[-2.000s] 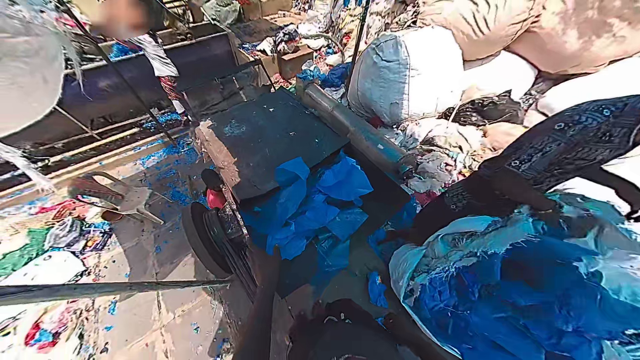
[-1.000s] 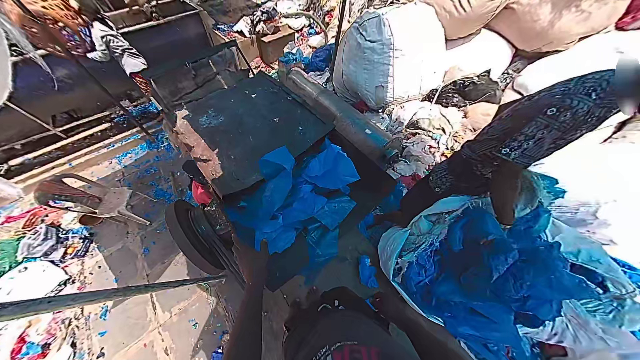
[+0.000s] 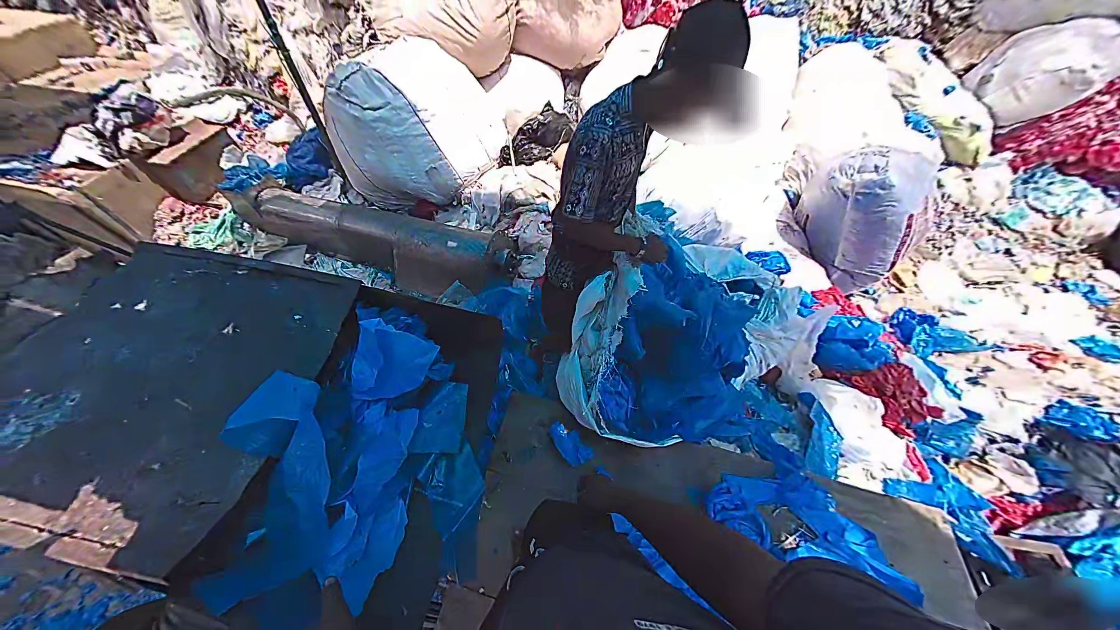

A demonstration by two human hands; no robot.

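Blue plastic sheets (image 3: 376,437) lie crumpled in the dark metal feed opening of a machine, beside its flat black cover (image 3: 192,350). My left hand (image 3: 332,602) is low in the view at the lower end of these sheets, dark and partly hidden; its grip is unclear. My right hand (image 3: 602,494) rests close to my body near the brown ledge, its fingers in shadow. A blue strip (image 3: 656,560) shows below that forearm. Just ahead of it lies a small blue scrap (image 3: 570,444). A large white woven sack (image 3: 582,376) full of blue plastic stands open beyond the ledge.
A co-worker (image 3: 604,166) stands behind the sack with a hand at its rim. A thick metal cylinder (image 3: 376,232) lies behind the machine. Stuffed white sacks (image 3: 411,122) are piled farther back. Loose blue, red and white plastic (image 3: 892,385) covers the ground at right.
The view has swung far to the right. The co-worker, earlier bent with an arm down in the sack, now has a hand at its rim.
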